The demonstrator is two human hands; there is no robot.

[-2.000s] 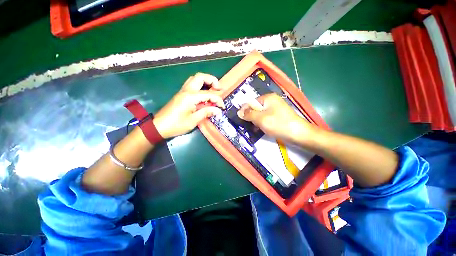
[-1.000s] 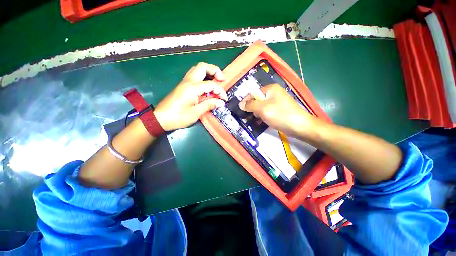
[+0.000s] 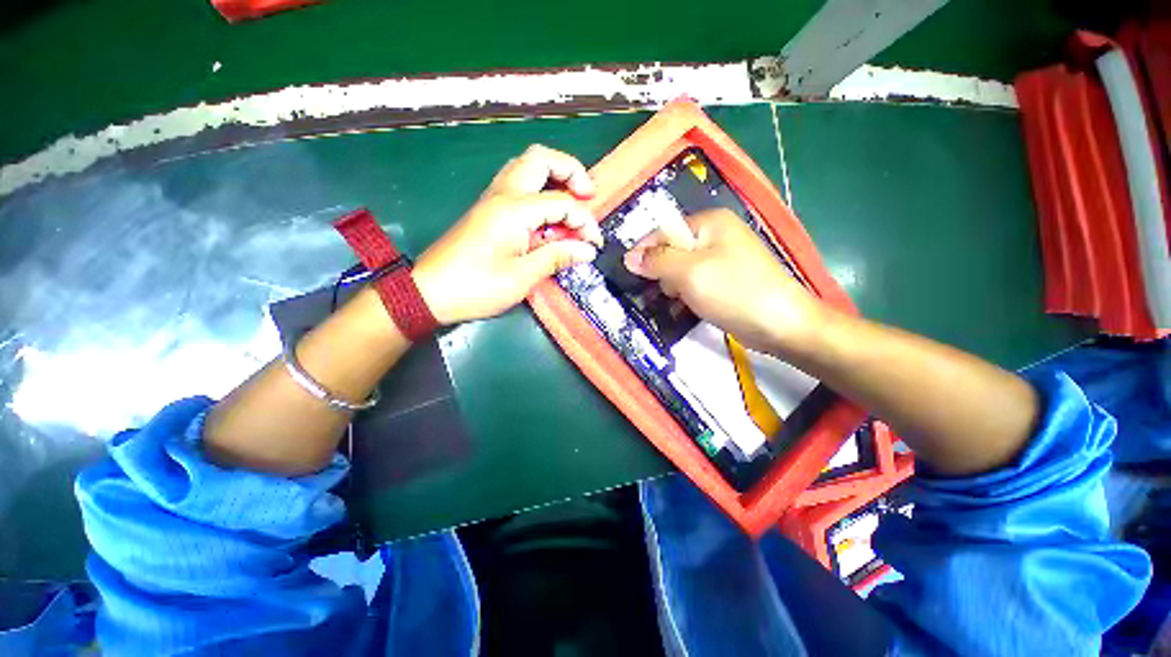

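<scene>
An open tablet [image 3: 681, 372] lies tilted in a red-orange foam tray [image 3: 604, 366] on the green bench. Its circuit board [image 3: 604, 308] shows along the left side, with an orange flat cable [image 3: 755, 392] across a white area lower down. My left hand [image 3: 520, 244] rests at the tray's upper left edge, thumb and fingers close together at the board; whether they grip something is hidden. My right hand [image 3: 732, 276] is over the upper part of the tablet, fingers curled, with a pale tip showing near the index finger; I cannot tell if it is a tool.
Dark adhesive sheet stock [image 3: 405, 404] lies left of the tray, under my left forearm. Shiny film [image 3: 141, 347] glares at far left. More tablets in red trays [image 3: 841, 507] sit near my lap. A chipped white rail [image 3: 514, 93], grey post [image 3: 854, 45] and stacked red trays [image 3: 1072, 193] stand beyond.
The red tray on the belt at upper left has slid left and mostly out of view. Both hands stay at about the same places on the tablet, with small finger shifts.
</scene>
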